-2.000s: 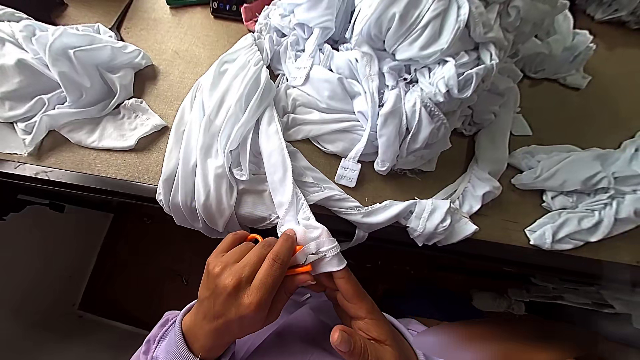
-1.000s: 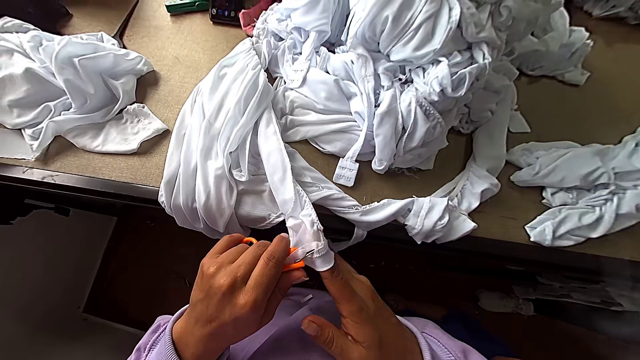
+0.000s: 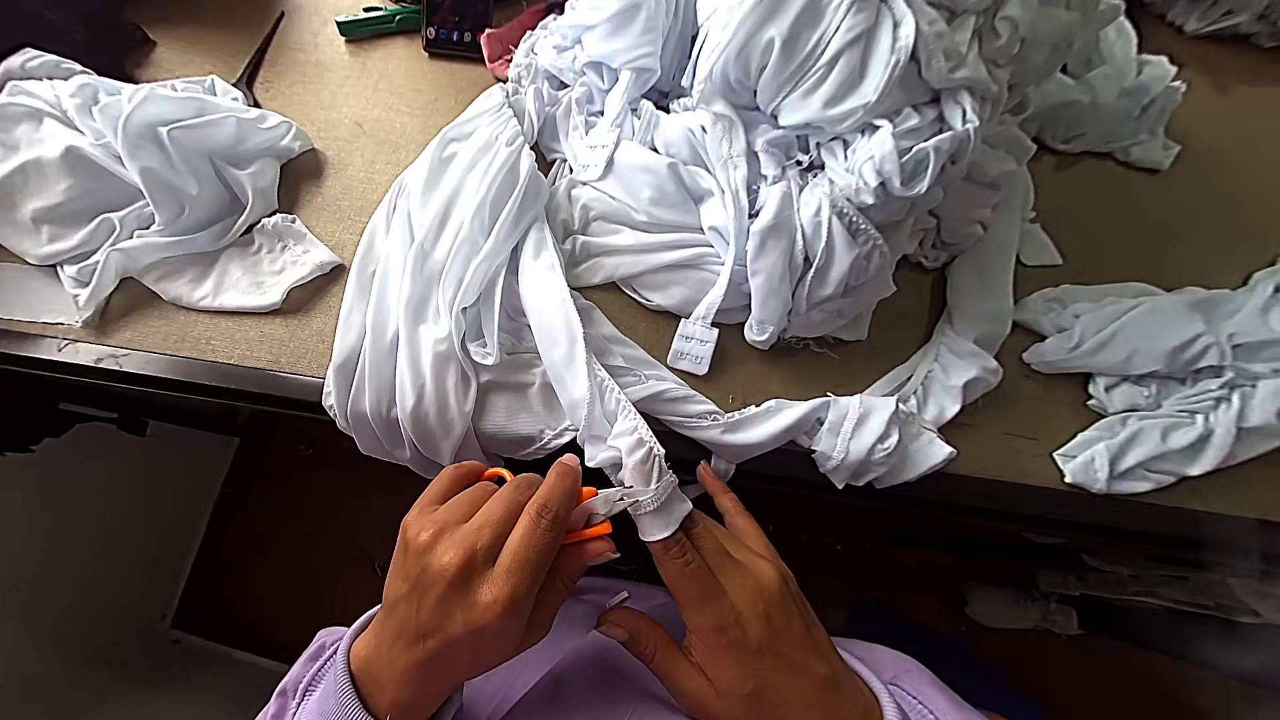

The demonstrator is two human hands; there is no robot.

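Note:
Small orange-handled scissors (image 3: 600, 507) are gripped in my left hand (image 3: 480, 580), their blades against the stitched end of a white fabric strap (image 3: 645, 465). My right hand (image 3: 740, 600) is under and beside that end; its fingers touch the fabric, while the thumb stands apart. The strap runs up to a gathered white garment (image 3: 430, 290) that hangs over the table's front edge. Behind it lies a strap ending in a hook-and-eye tab (image 3: 692, 345).
A large heap of white garments (image 3: 820, 60) covers the middle of the table (image 3: 400, 90). More white fabric lies at left (image 3: 170, 180) and right (image 3: 1180, 370). At the back are a phone (image 3: 457, 25), a green clip-like tool (image 3: 378, 20) and a dark pointed tool (image 3: 262, 55).
The thumb and fingers of my right hand have shifted about the strap's end. My left hand has kept hold of the scissors close to the same place.

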